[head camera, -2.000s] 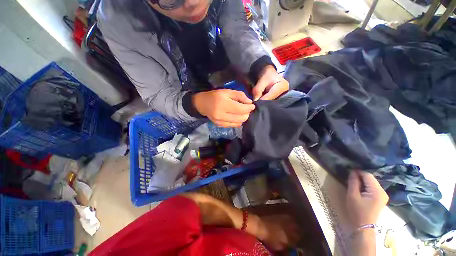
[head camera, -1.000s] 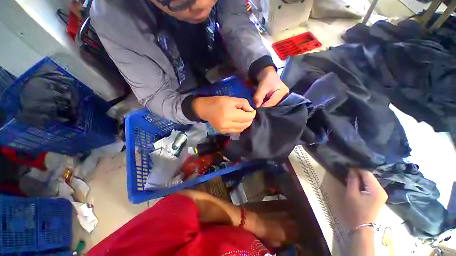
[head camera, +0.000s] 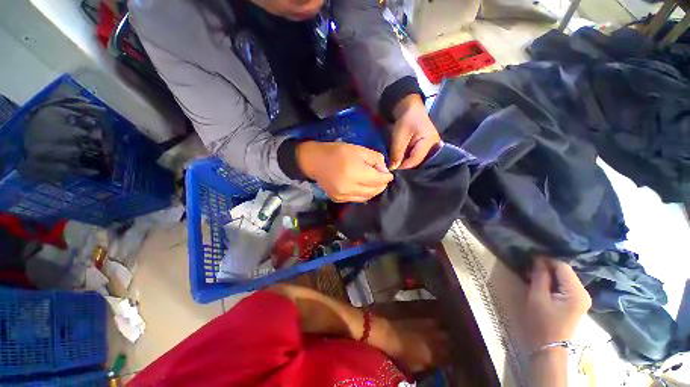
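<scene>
Dark, slightly shiny cloth lies bunched across the pale table. My right hand, with a silver bracelet, rests on the table at the cloth's near edge, fingers curled and pinching that edge. My left hand is low at the bottom centre in shadow beside the table edge, below a red bead bracelet; its fingers are hard to make out. Another person's hands pinch the far left end of the cloth, which hangs over a blue crate.
A person in a grey jacket leans in opposite. The blue crate between us holds scraps and thread cones. More blue crates stand at left, with scraps on the floor. A red tray lies behind the cloth. A printed ruler runs along the table edge.
The other person's hands have shifted slightly at the cloth's end, and the view has shifted a little. My hands stay in nearly the same places.
</scene>
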